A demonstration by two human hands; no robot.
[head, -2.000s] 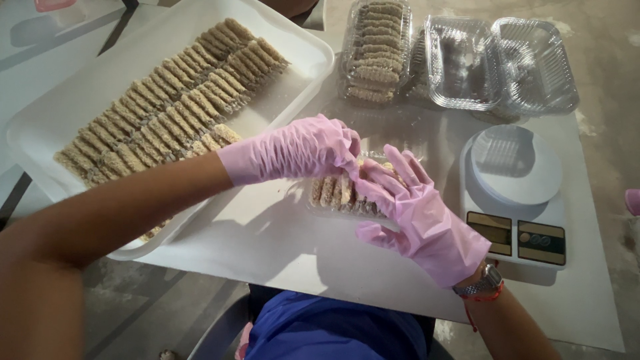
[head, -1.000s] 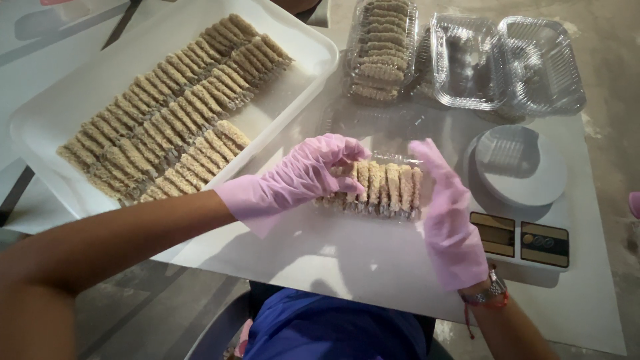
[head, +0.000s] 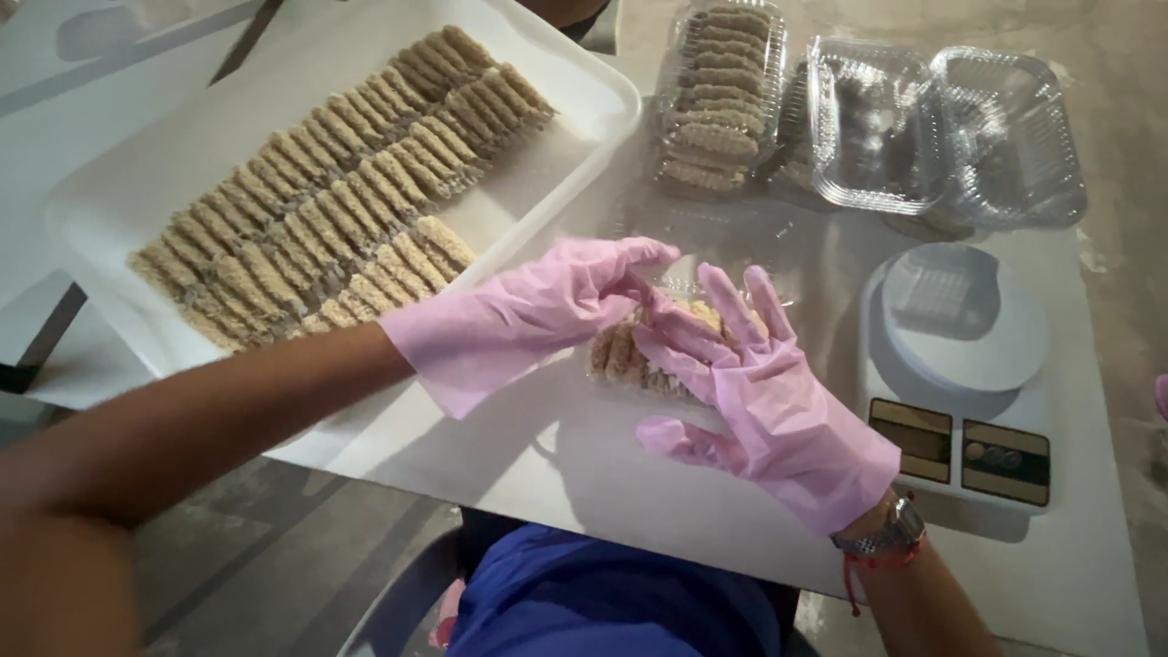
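Note:
Both hands wear pink gloves. My left hand (head: 566,301) is over the left part of an open clear plastic container, its fingers bent and meeting the fingertips of my right hand. With fingers spread, my right hand (head: 753,392) lies above the same container, partly covering a row of crumb-coated pieces (head: 620,358) packed in it. Whether either hand grips a piece is hidden. The container's clear lid (head: 721,242) lies folded back behind the hands. Left of them, a white plastic tray (head: 584,100) bears rows of similar coated pieces (head: 347,201).
At the right is a white kitchen scale (head: 967,319) with a round platform. Behind stand a filled clear container (head: 721,91) and open clear containers (head: 876,187), (head: 1013,137) side by side. The white table's front edge (head: 639,538) runs just before my lap.
My right hand has moved from the container's right side to over the coated pieces, which showed more fully a second ago. My left hand's fingers now meet it.

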